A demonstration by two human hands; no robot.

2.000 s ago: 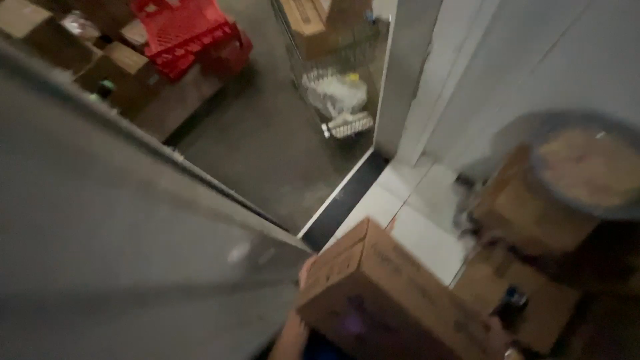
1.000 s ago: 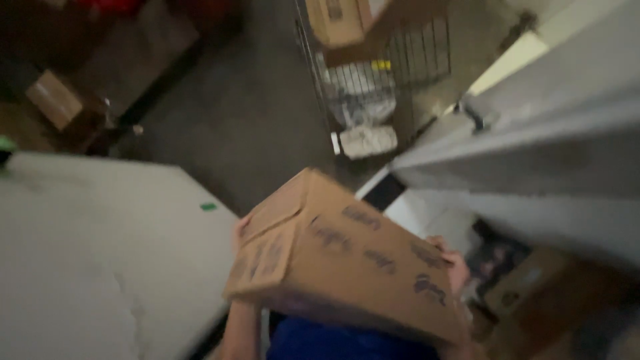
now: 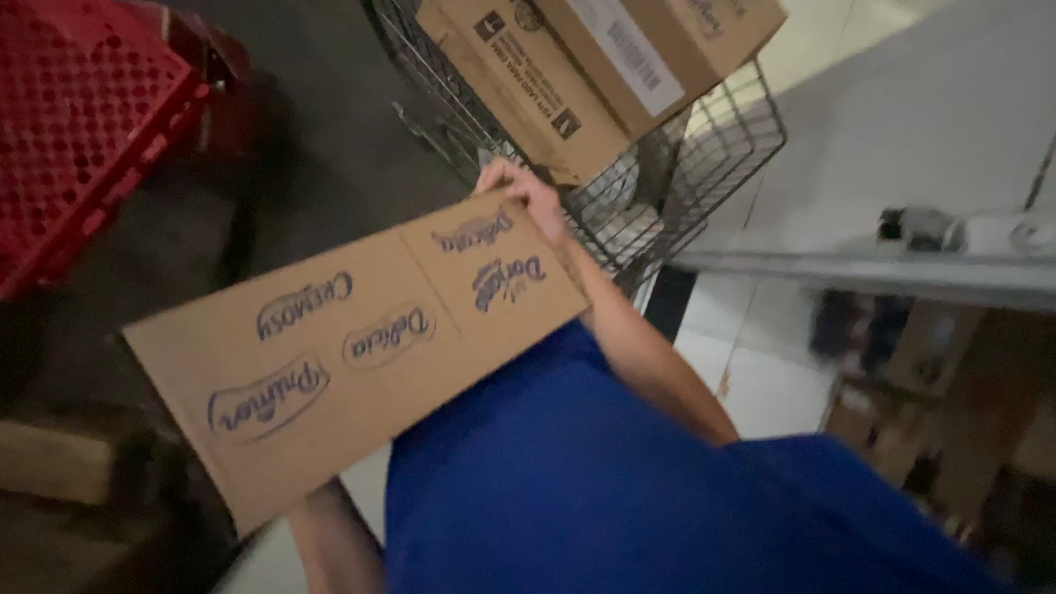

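A long cardboard box (image 3: 371, 330) with printed blue brand words is held in front of my blue shirt, slanting across the view. My right hand (image 3: 524, 190) grips its upper right corner, fingers bent over the edge, close to a wire cart (image 3: 709, 181). At the lower left edge, my left forearm reaches under the box; the left hand itself is hidden behind the cardboard. In the cart lie cardboard boxes (image 3: 536, 99), one bearing a white label, with whitish plastic-wrapped goods (image 3: 623, 231) lower down.
A red plastic crate (image 3: 82, 124) stands at the upper left. Another cardboard box (image 3: 54, 462) is at the lower left. On the right are a pale wall or door (image 3: 932, 124) with a metal fitting (image 3: 924, 229) and blurred boxes (image 3: 932, 371) beyond its edge.
The held box has moved from the doorway to beside the wire cart, both hands having been on it a second ago. The view has turned and come nearer to the cart.
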